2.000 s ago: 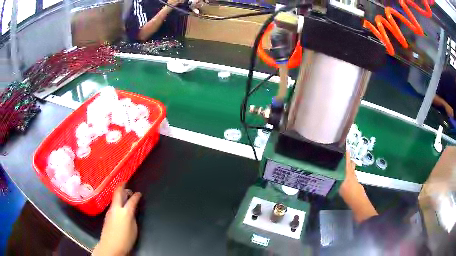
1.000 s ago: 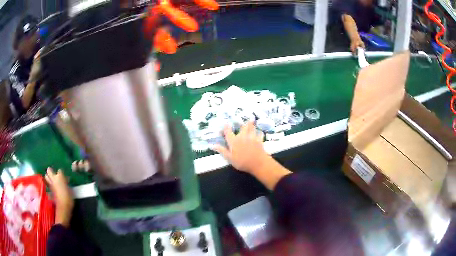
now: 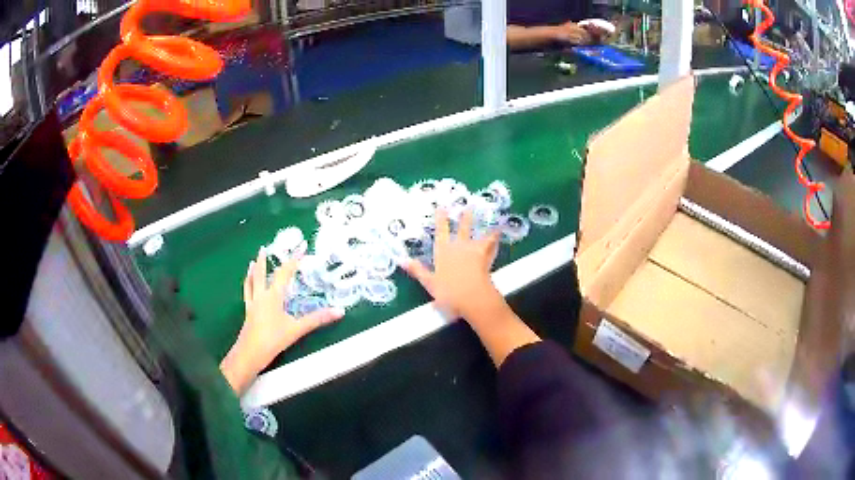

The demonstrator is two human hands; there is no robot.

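Note:
A loose pile of translucent white plastic gears (image 3: 375, 230) lies on the green conveyor belt (image 3: 553, 169). Several gears show dark rings at their centres. My left hand (image 3: 272, 314) is at the pile's left side, fingers spread, touching gears. My right hand (image 3: 459, 267) lies on the pile's right part with its fingers apart. Whether either hand grips a gear cannot be told. One gear (image 3: 260, 421) lies on the dark worktop just inside the white rail (image 3: 422, 328).
The press (image 3: 75, 375) fills the left edge, with orange coiled hose (image 3: 117, 141) above. An open cardboard box (image 3: 712, 291) stands at right, holding a long thin tube. The grey-blue switch (image 3: 408, 461) is at bottom. A white curved part (image 3: 328, 172) lies behind the gears. A person's hand (image 3: 569, 35) shows opposite.
The view has swung right. My left hand has moved from beside the red basket to the gear pile. My right hand stays on the pile.

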